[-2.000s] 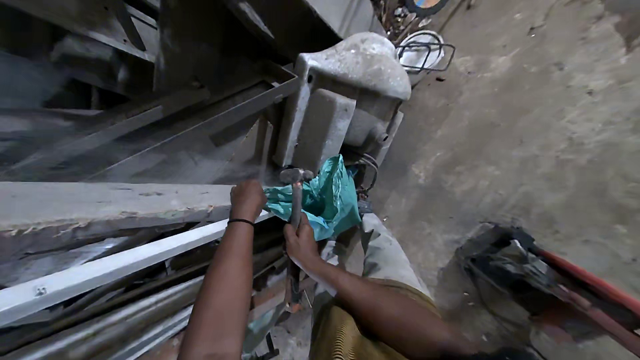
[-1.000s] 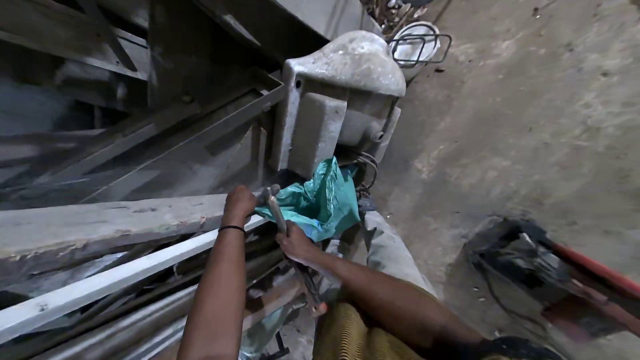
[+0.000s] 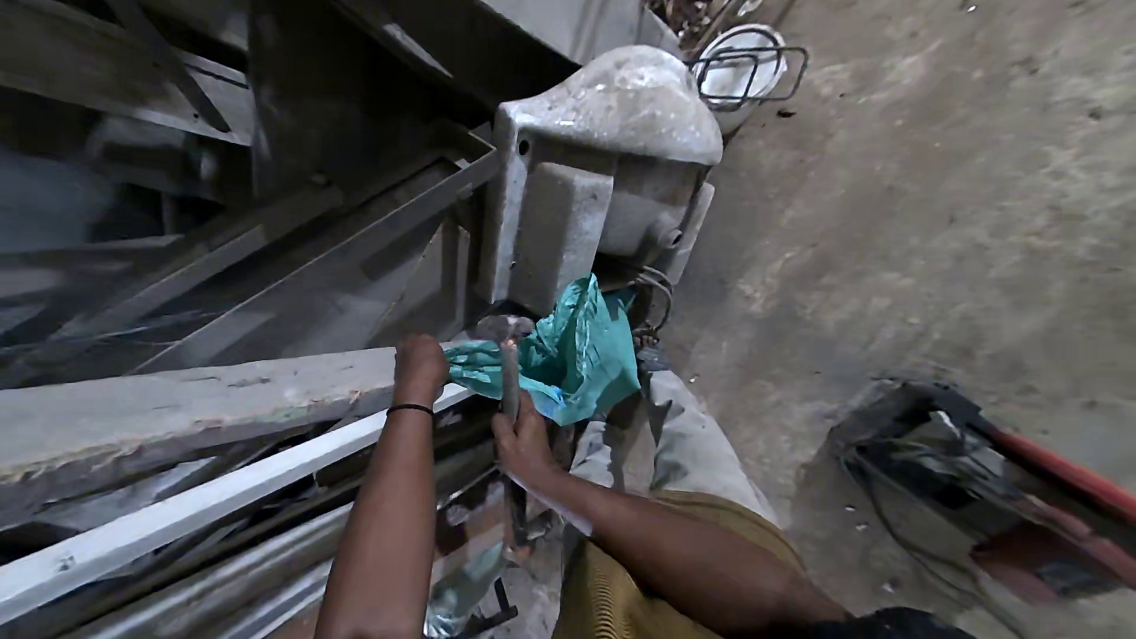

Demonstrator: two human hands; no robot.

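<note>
My left hand point(image 3: 420, 366), with a dark band on its wrist, is closed on the gathered edge of a green plastic bag point(image 3: 612, 355). The bag's mouth gapes upward to the right of that hand. My right hand point(image 3: 525, 444) grips the handle of a hammer point(image 3: 509, 377) beside the bag. The hammer's heavy metal head points away from me, near the bag's left part, and the lower handle sticks out below my fist. What the bag holds is hidden.
A dirty washbasin point(image 3: 568, 204) stands beyond the bag, with a white bucket point(image 3: 741, 67) behind it. Long boards and a white bar point(image 3: 231, 497) lie at left by metal frames. A red and black machine point(image 3: 976, 497) sits on the concrete floor point(image 3: 887, 222) at right.
The hammer, tilted with its head close to my left hand one second ago, now stands nearly straight, its head farther from that hand. Both hands keep their holds.
</note>
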